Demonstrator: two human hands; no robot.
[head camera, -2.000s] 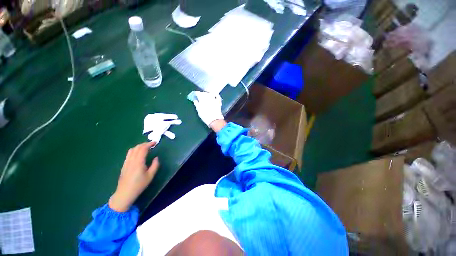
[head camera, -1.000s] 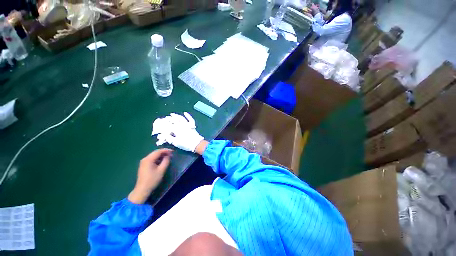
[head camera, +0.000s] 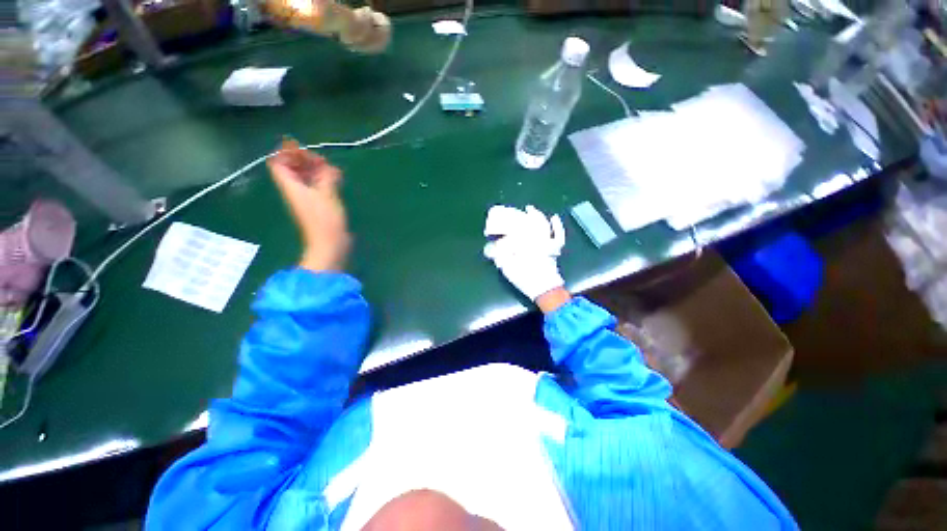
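My left hand (head camera: 308, 202), bare and slightly blurred, is over the green bench near the white cable, its fingers loosely bent, with nothing seen in it. My right hand (head camera: 530, 257), in a white work glove, rests on the bench near the front edge. It is over or against the crumpled spare glove (head camera: 505, 221); white on white hides where one ends and whether the fingers grip it. A pale blue-green block (head camera: 593, 224) lies just right of my right hand. The bubble bags (head camera: 691, 156) lie flat farther right.
An upright water bottle (head camera: 550, 104) stands behind my right hand. A label sheet (head camera: 201, 267), white cable (head camera: 223, 182), power strip (head camera: 57, 334) and pink fan (head camera: 39, 244) are at left. Another person's hand (head camera: 363, 29) is at the far side. An open carton (head camera: 742, 358) and blue stool (head camera: 779, 275) are below right.
The view has turned left. My left hand has moved away from the spare glove, out to the left. My right hand has moved from the blue-green block to the spare glove and stays there.
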